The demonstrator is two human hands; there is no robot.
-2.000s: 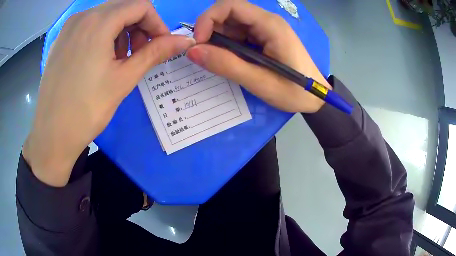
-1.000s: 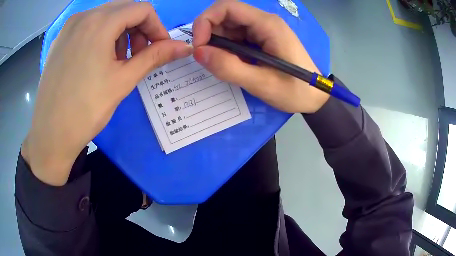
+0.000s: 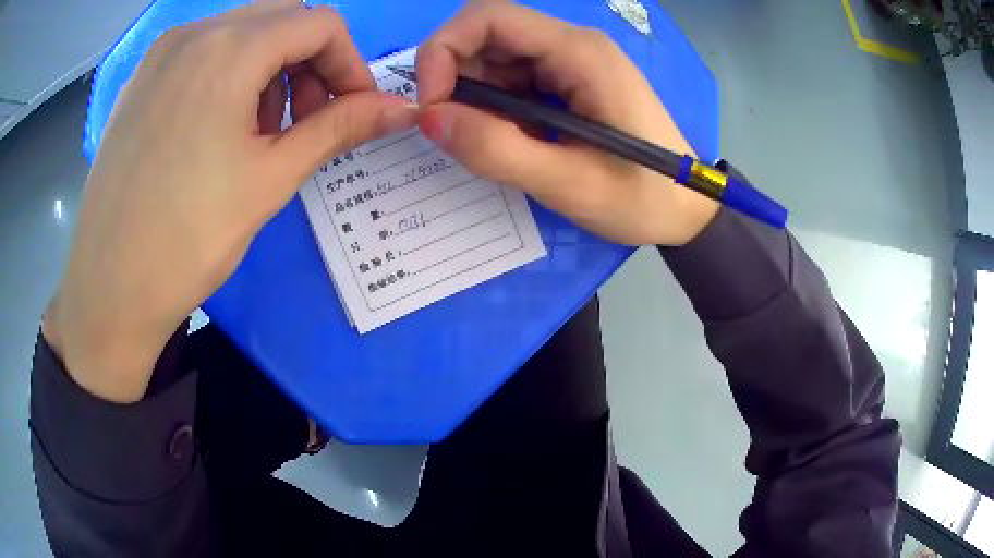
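Note:
White label slips (image 3: 441,234) with printed lines and some handwriting lie stacked, slightly fanned and tilted, on the blue stool top (image 3: 403,371). My right hand (image 3: 567,120) holds a dark pen (image 3: 589,133) with a yellow band and blue cap on its rear end. The pen tip points up-left, over the slips' upper part. My left hand (image 3: 218,164) is bent over the slips' upper left, thumb tip close to my right fingertips. Its fingers partly hide the slips' top, and whether they grip anything is unclear.
The stool's octagonal edge runs close around my hands. A whitish worn patch (image 3: 630,14) is at its far right. Grey floor (image 3: 698,360) with a yellow line (image 3: 872,46) lies to the right. My dark-clothed legs (image 3: 512,458) are below the stool.
The fingers of my right hand have shifted slightly on the pen, and its capped end has moved a little to the right. The slips have moved very slightly left. My left hand is nearly still.

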